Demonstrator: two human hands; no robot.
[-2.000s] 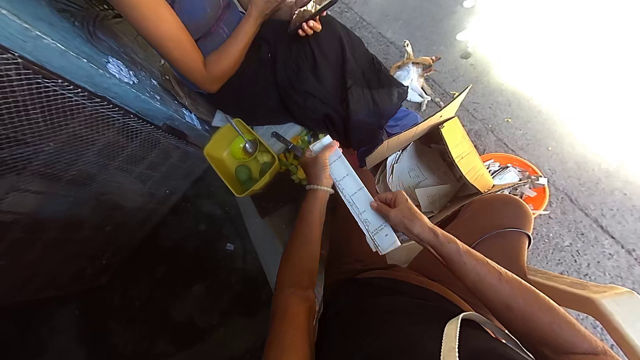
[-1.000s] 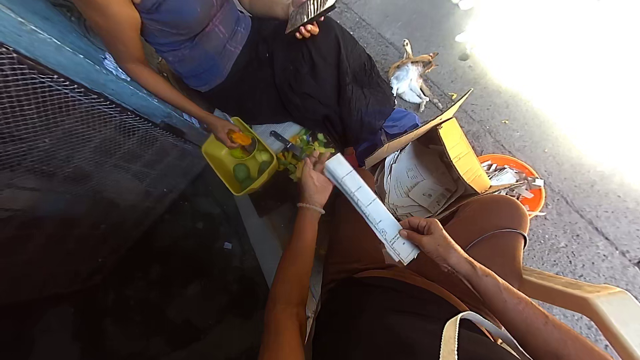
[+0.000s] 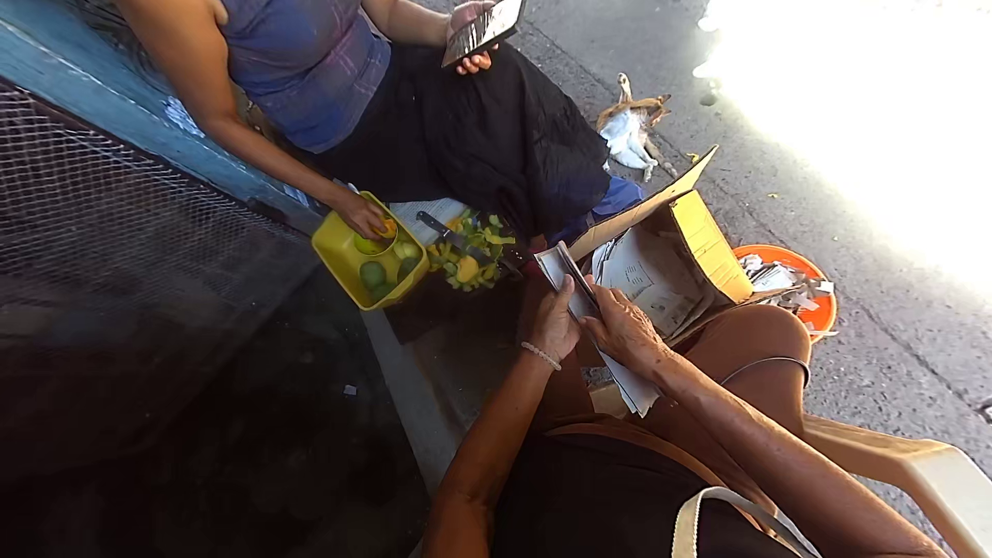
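Observation:
A long, narrow stack of folded paper sheets (image 3: 625, 381) slants across my lap, held by both hands. My left hand (image 3: 559, 322), with a beaded bracelet at the wrist, grips its left edge with the thumb on top. My right hand (image 3: 626, 327) holds the other long edge, close beside the left. Just beyond my right hand stands an open cardboard box (image 3: 709, 244) with printed papers (image 3: 637, 271) inside.
A person (image 3: 310, 70) sits opposite with a phone (image 3: 484, 32), one hand in a yellow tub (image 3: 337, 267) of green fruit. Beside it lie a knife (image 3: 431, 222) and peelings (image 3: 469, 263). An orange basin (image 3: 821, 306) holds paper scraps. A cat (image 3: 626, 133) lies on the pavement; a plastic chair arm (image 3: 876, 449) is at right.
My right hand has moved up the paper stack, close to my left, and the stack is now tilted more edge-on. The other person's hand has gone to the yellow tub, holding something orange.

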